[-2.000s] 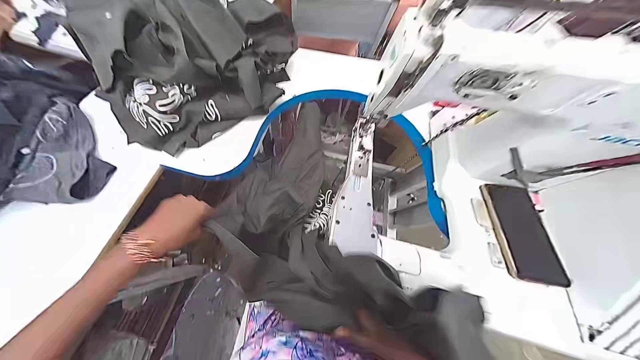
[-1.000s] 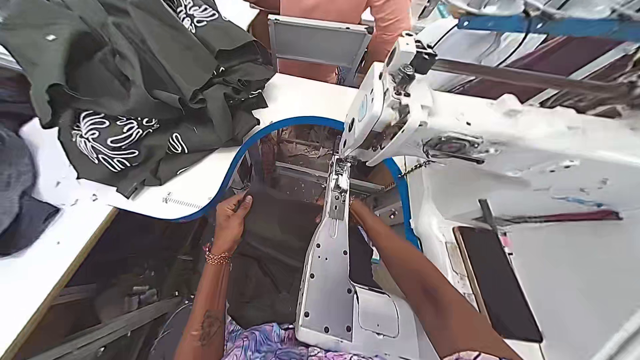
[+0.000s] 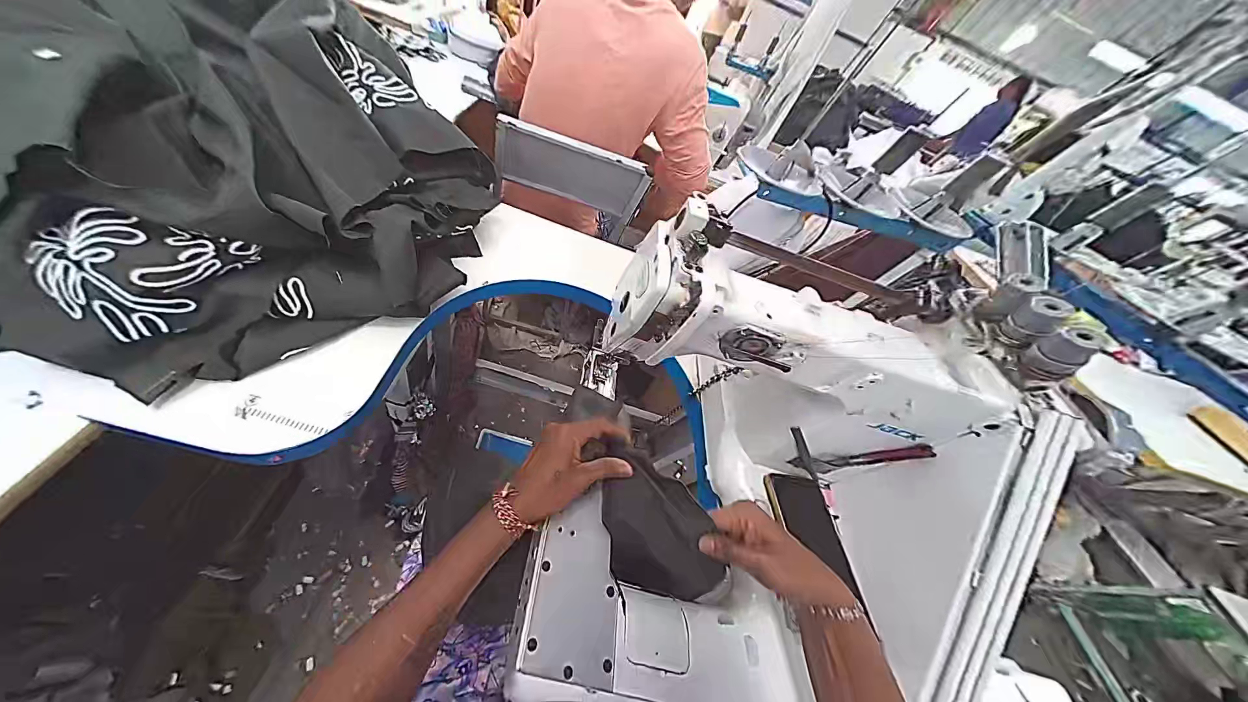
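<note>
Dark fabric (image 3: 653, 531) lies over the narrow bed of a white Jack sewing machine (image 3: 829, 341). My left hand (image 3: 570, 468), with a braided bracelet at the wrist, pinches its upper edge just in front of the needle and presser foot (image 3: 599, 370). The lower right edge of the fabric is gripped between the thumb and fingers of my right hand (image 3: 770, 551). More of the dark cloth hangs down to the left of the bed. Whether the cloth lies under the presser foot, I cannot tell.
Dark garment pieces (image 3: 292, 185) with white embroidery are heaped on the white tabletop (image 3: 341, 390), whose cut-out has a blue edge. A phone (image 3: 814, 526) and small tweezers-like tool (image 3: 863, 456) lie right of the bed. Thread cones (image 3: 1038, 317) stand behind. A person (image 3: 614, 88) sits beyond.
The view has swung up to show more of the room. My right hand has come from behind the bed to its right side, and the cloth now lies over the bed.
</note>
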